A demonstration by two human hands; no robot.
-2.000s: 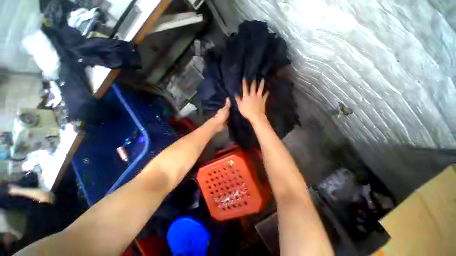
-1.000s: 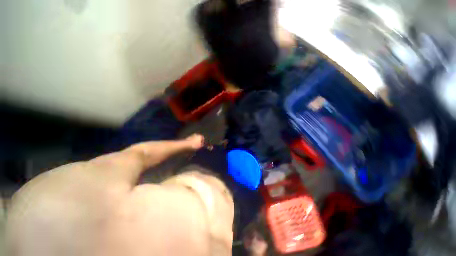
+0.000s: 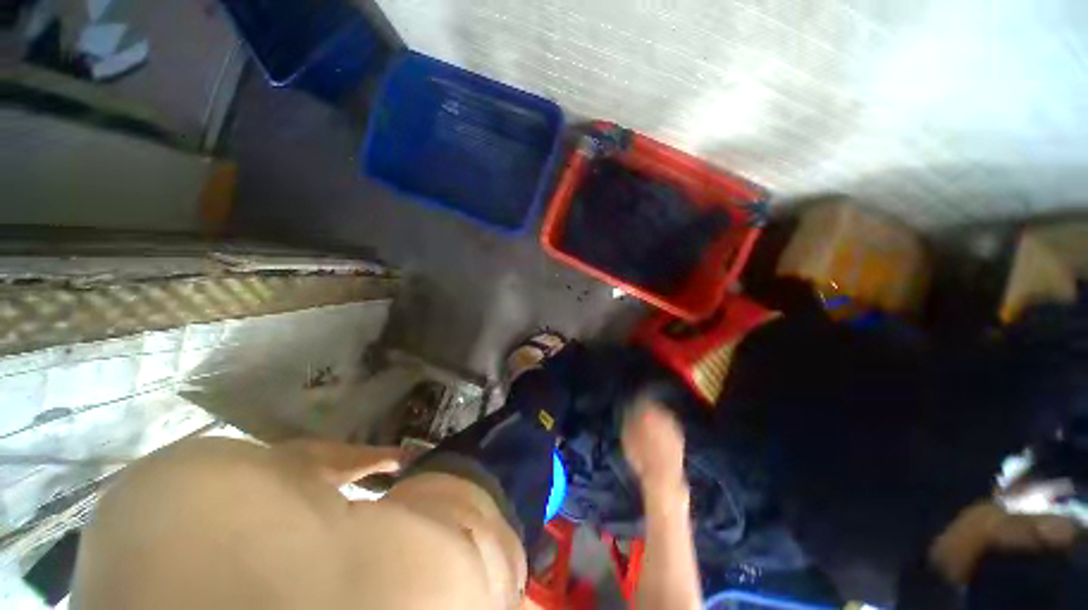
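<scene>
My left hand (image 3: 322,524) is very large and close to the camera at lower left, cut off by the bottom edge. One finger points right; the others look curled, and I cannot tell whether it holds anything. My right hand (image 3: 653,443) is blurred at lower centre, over dark crumpled cloth (image 3: 716,489). Its fingers do not show clearly, so a grip cannot be told. Between the hands are a dark-trousered leg and a sandalled foot (image 3: 537,350), part of a bright blue disc (image 3: 556,486) and a red stool (image 3: 555,566).
A blue crate (image 3: 463,143) and a red crate (image 3: 650,226) holding dark pieces stand along the pale wall. Another blue crate (image 3: 313,48) is at top left. A yellow-brown bundle (image 3: 853,256) is at right. A large dark mass fills the right, with another person's bare arm (image 3: 1008,536) at its lower edge.
The view has swung from the dark bundle that both hands touched to the crates along the wall. That bundle is no longer identifiable in my hands. My left hand is now much nearer the camera.
</scene>
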